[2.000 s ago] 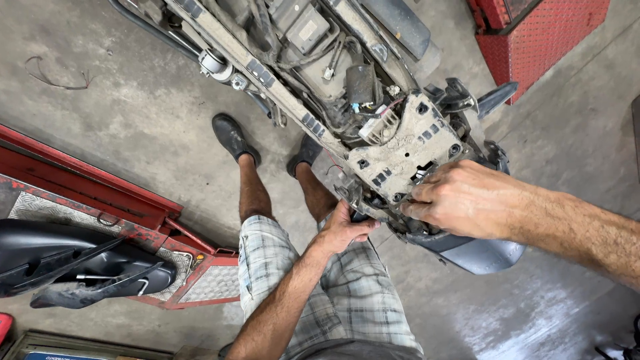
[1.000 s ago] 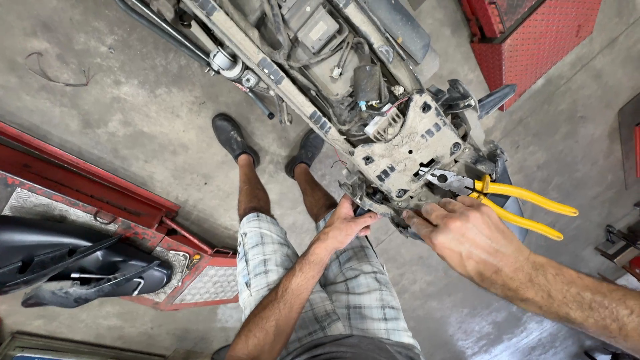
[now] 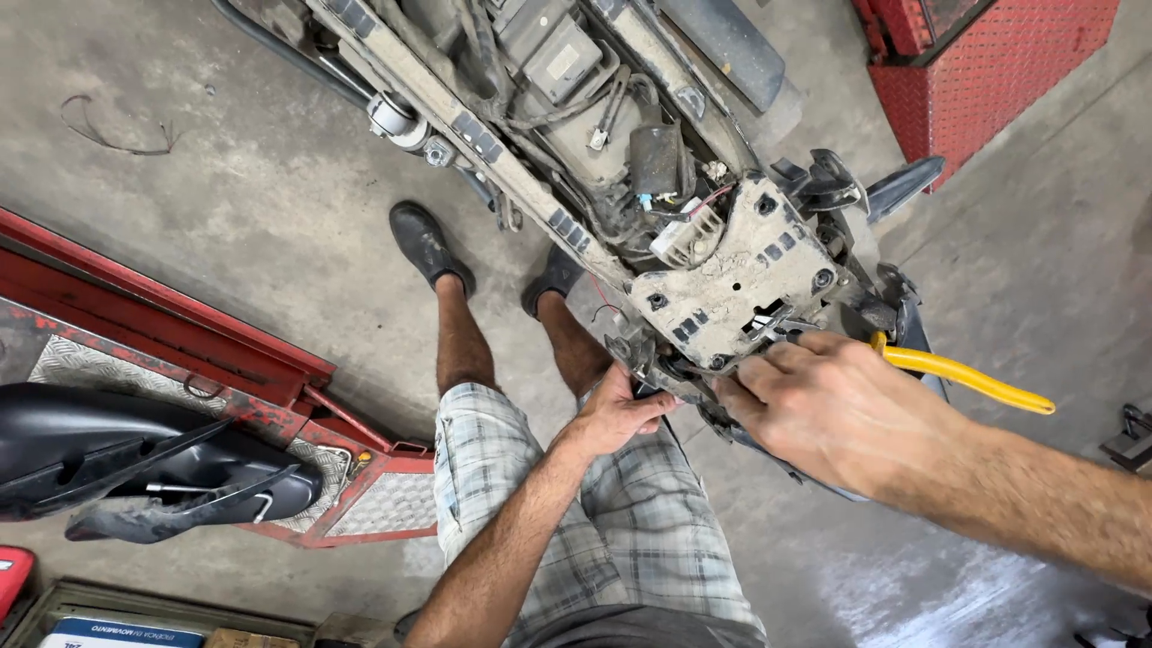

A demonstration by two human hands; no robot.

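The dusty rear frame of a motorcycle (image 3: 504, 162) runs from the top to the centre, ending in a dirty mounting plate (image 3: 747, 261). My left hand (image 3: 625, 414) grips a dark part at the tail's lower left corner; its fingertips are partly hidden. Over the plate's lower edge lies my right hand (image 3: 810, 405), its fingers curled down at the tail; what they touch is hidden. Pliers with yellow handles (image 3: 972, 378) stick out from behind this hand, their jaws near the plate's slot. A white connector block (image 3: 688, 236) sits just above the plate.
At the left stands a red metal lift (image 3: 162, 297) with black plastic fairing panels (image 3: 135, 459) and a hex key (image 3: 261, 504) on it. A red tread-plate ramp (image 3: 1017, 90) is at the upper right. Boxes (image 3: 121, 634) lie at the bottom left, a loose wire (image 3: 112, 135) on the floor.
Two seconds ago no yellow handles showed; one second ago the pliers lay in the tail with both handles in view. My right hand has since moved up over them. My left hand has stayed at the tail's corner.
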